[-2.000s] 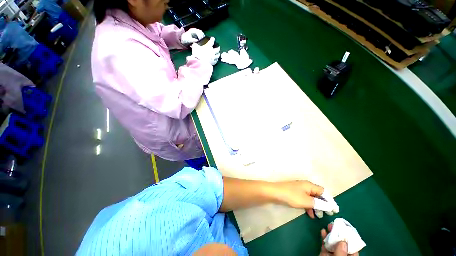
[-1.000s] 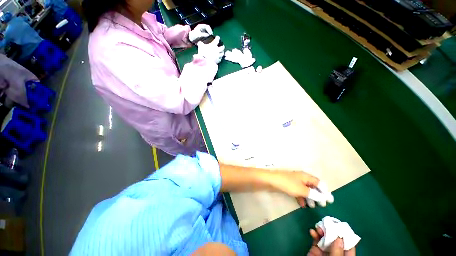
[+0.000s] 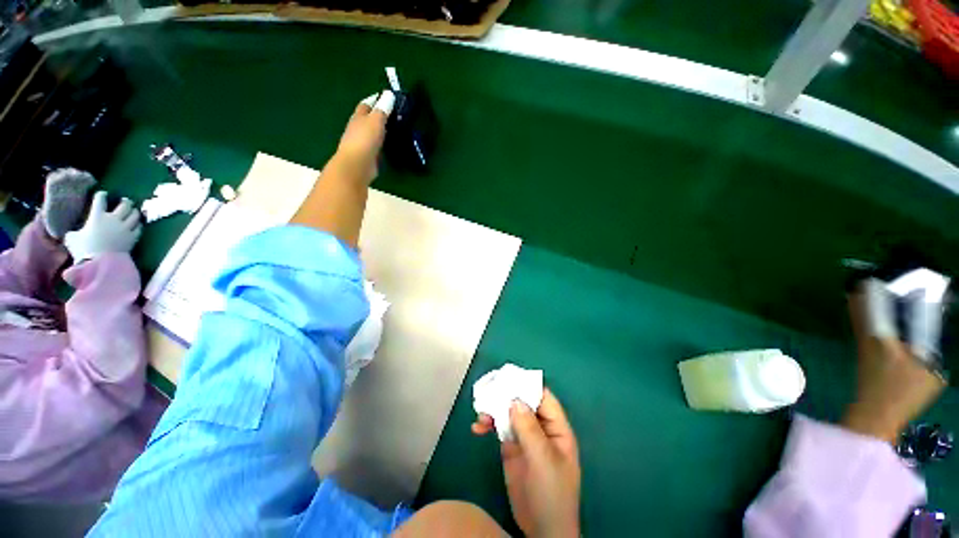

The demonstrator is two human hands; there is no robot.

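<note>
A black panel meter with a pale strip sticking up from it lies on the green surface at upper centre. My left hand, white covers on its fingertips, is stretched out to the meter's left side. The fingertips are at its edge; whether they grip it is not clear. My right hand is at lower centre and pinches a crumpled white cleaning cloth between thumb and fingers. A white pile of wipes is partly hidden behind my left sleeve.
A beige cardboard sheet lies under record sheets. A solvent bottle lies right of my right hand. A neighbour's blurred hand holds something black and white at right. Another neighbour's gloved hands are at left. A white rail runs behind.
The view has swung right, bringing in the bottle and right neighbour. My left hand has moved from near the cloth out to the meter. My right hand still holds the cloth.
</note>
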